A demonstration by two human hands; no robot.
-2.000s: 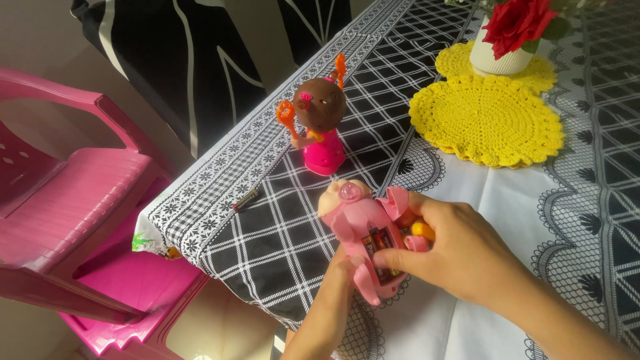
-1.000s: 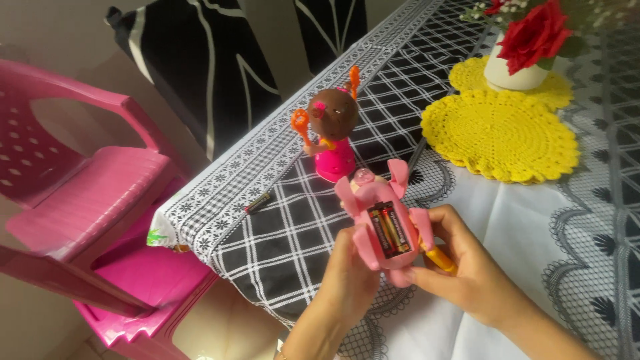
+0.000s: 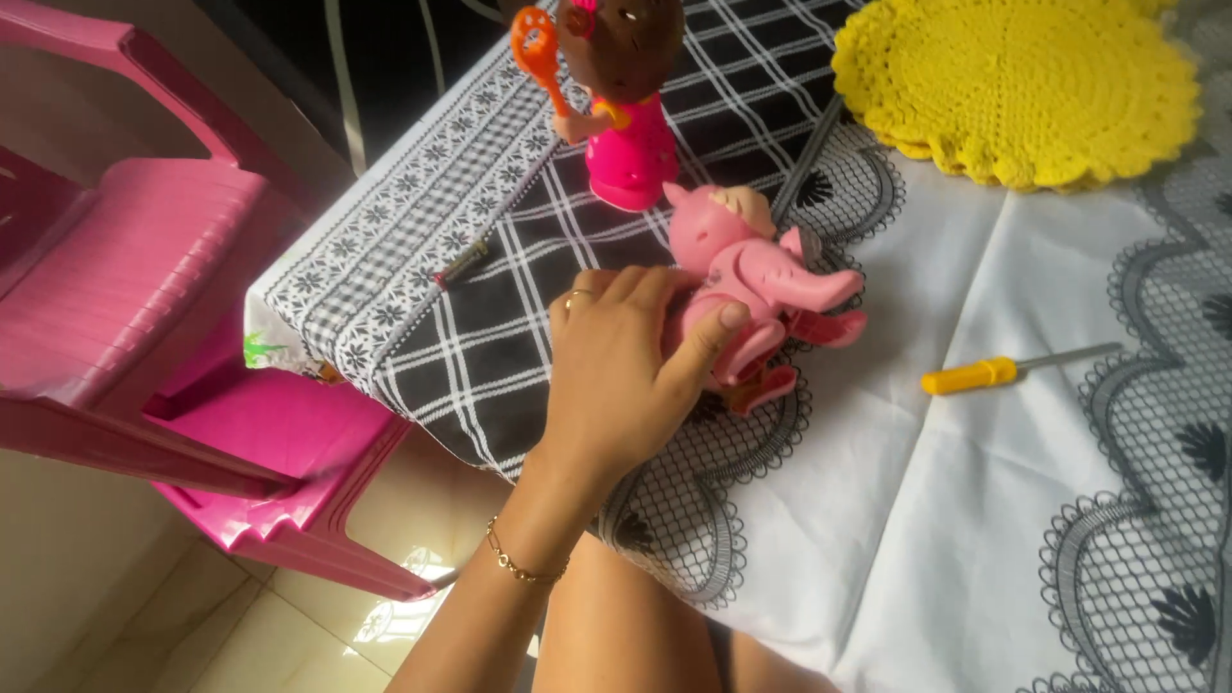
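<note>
My left hand (image 3: pixel 616 366), with a ring and a chain bracelet, is around the side of a pink plastic toy figure (image 3: pixel 751 279) just above the patterned tablecloth. The toy lies tilted, its head toward the doll, and its battery opening does not show. Right of it a screwdriver with a yellow handle (image 3: pixel 972 375) lies on the white cloth. Beyond the toy stands a doll in a pink dress (image 3: pixel 633 154), holding an orange piece (image 3: pixel 539 53). A small battery-like cylinder (image 3: pixel 462 265) lies left of my hand. My right hand is out of view.
Yellow crocheted mats (image 3: pixel 1020 87) lie at the back right of the table. The tablecloth (image 3: pixel 905 539) hangs over the near left edge. Pink plastic chairs (image 3: pixel 135 260) stand to the left, beside the table. A dark cloth with pale lines (image 3: pixel 385 77) is behind.
The toy has gone from both hands to my left hand only and is turned, its battery opening no longer showing. My right hand has left view. The screwdriver now lies on the cloth. The view has moved closer.
</note>
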